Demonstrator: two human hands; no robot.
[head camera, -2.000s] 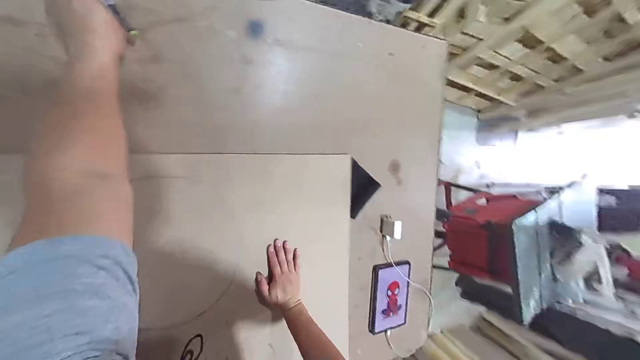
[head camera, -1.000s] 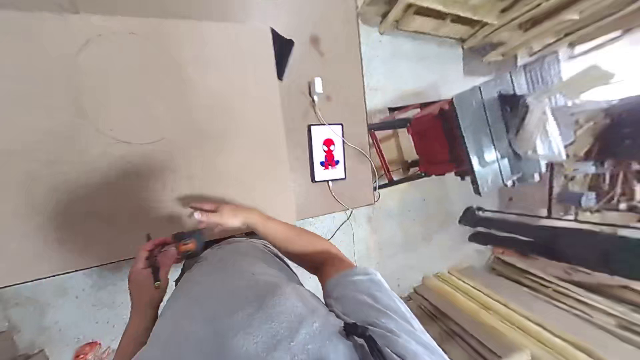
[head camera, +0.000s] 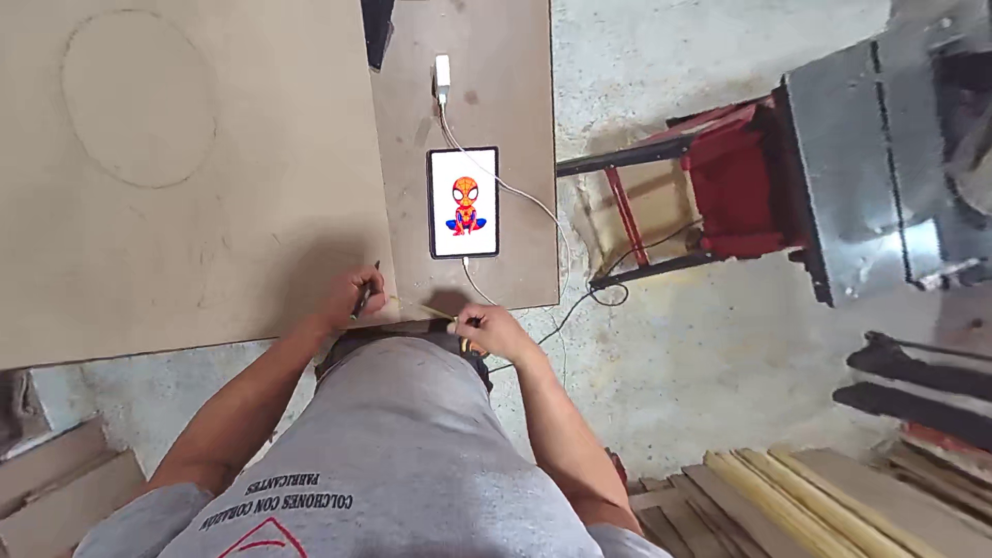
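My left hand (head camera: 355, 298) is closed around a dark pen or pencil (head camera: 366, 297) at the near right corner of a large brown board. On that board (head camera: 256, 178) a thin oval outline (head camera: 139, 186) is drawn. My right hand (head camera: 492, 332) grips a tape measure (head camera: 470, 346) with an orange and black case, just off the table's near edge. Its narrow yellow blade (head camera: 422, 308) reaches out toward my left hand, over the board's corner. A tablet (head camera: 463, 203) showing a red and blue cartoon figure lies on the table (head camera: 519, 93), right of the board.
A white charger (head camera: 442, 75) and cable (head camera: 527, 195) lie by the tablet. A black triangular piece (head camera: 377, 31) is at the board's right edge. Right of the table stands a red frame (head camera: 732, 186) with a grey metal top (head camera: 845, 163). Wooden boards (head camera: 775, 496) lie at the lower right.
A second ago both hands were close together by the tape measure; now they are apart, with some blade out between them. The view has swung down and along the board.
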